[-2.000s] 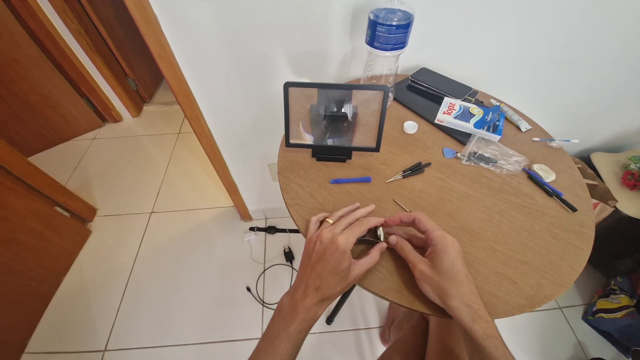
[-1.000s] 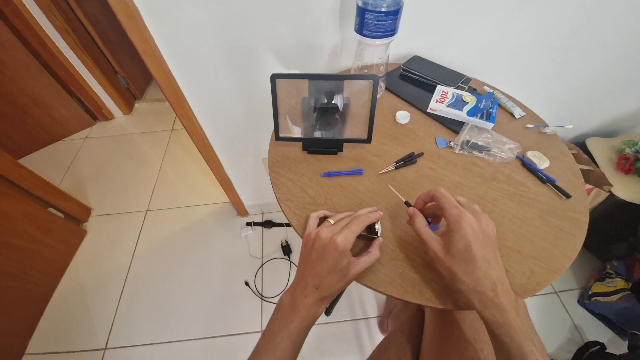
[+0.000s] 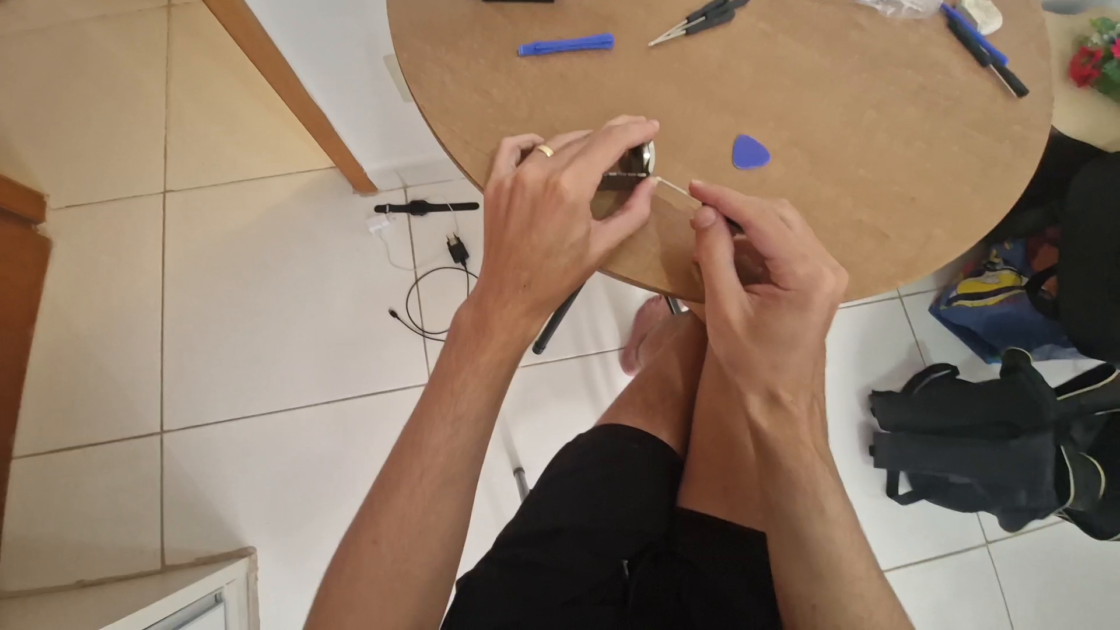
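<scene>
My left hand (image 3: 560, 206) grips a small dark device with a shiny round part (image 3: 632, 166), held on edge near the table's front left. Its exact kind cannot be told. Between the thumb and fingers of my right hand (image 3: 770, 271) is a small screwdriver (image 3: 678, 188), its thin shaft pointing left with the tip at the device beside my left thumb. My right palm hides most of the handle. A blue triangular plastic pick (image 3: 750, 151) lies on the wooden tabletop (image 3: 875, 175), above and right of the tool.
Toward the back lie a blue plastic pry tool (image 3: 566, 45), several small tools with black handles (image 3: 704, 17), and blue and black tools (image 3: 989, 52). A black smartwatch (image 3: 426, 207) and a cable (image 3: 420, 289) are on the tiled floor. A black backpack (image 3: 971, 446) rests at right.
My right hand has brought the screwdriver left to the device in my left hand. Two seconds ago both hands were at the device and the screwdriver lay on the table. The view has tilted down.
</scene>
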